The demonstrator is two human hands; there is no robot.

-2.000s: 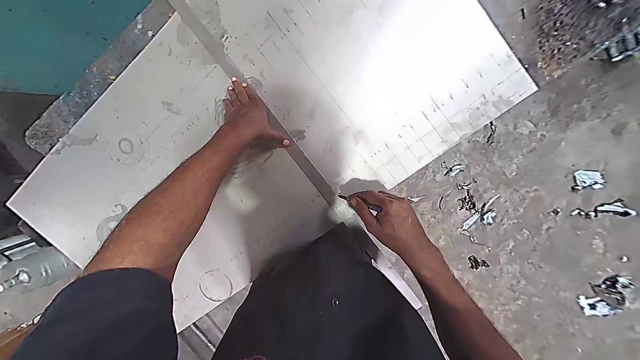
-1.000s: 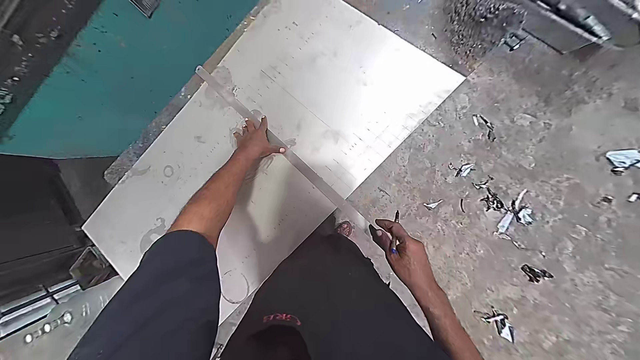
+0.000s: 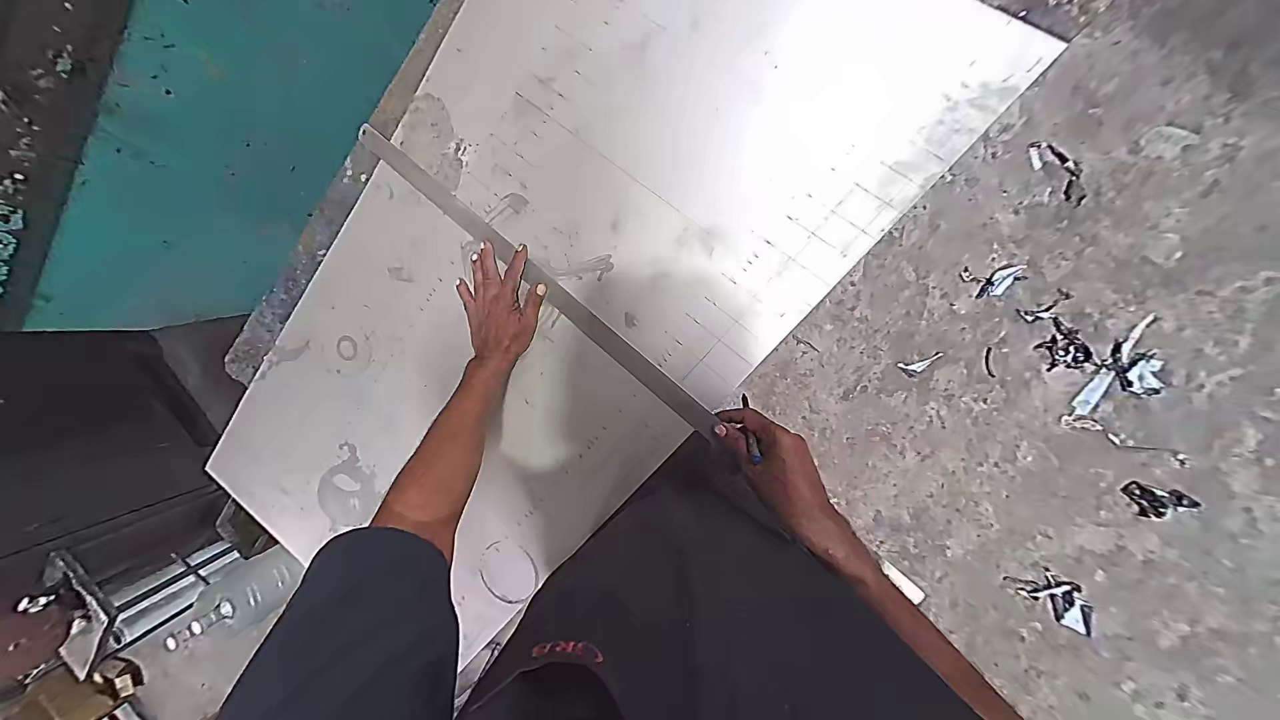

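A long metal straightedge point(image 3: 620, 352) lies diagonally across a pale flat sheet point(image 3: 400, 300) marked with thin lines and short ticks. Its far end passes the sheet's left edge. My left hand point(image 3: 502, 310) is spread flat, fingertips and thumb on the straightedge near its middle, palm over the sheet. At the near end, by the sheet's lower right edge, my right hand point(image 3: 775, 460) pinches the straightedge's tip and also holds a dark pen point(image 3: 752, 446) with a blue end. Several ruled lines form a grid near the sheet's right edge.
Scraps of shiny torn material point(image 3: 1110, 370) lie on the stained concrete floor point(image 3: 960, 450) at the right. A teal surface point(image 3: 230, 150) is at the upper left. A clear plastic bottle point(image 3: 245, 595) and metal pieces sit at the lower left, close to the sheet's corner.
My right hand was at the straightedge with the pen, then stood beyond the sheet's edge a second ago; now it is back close to that edge. The view has shifted.
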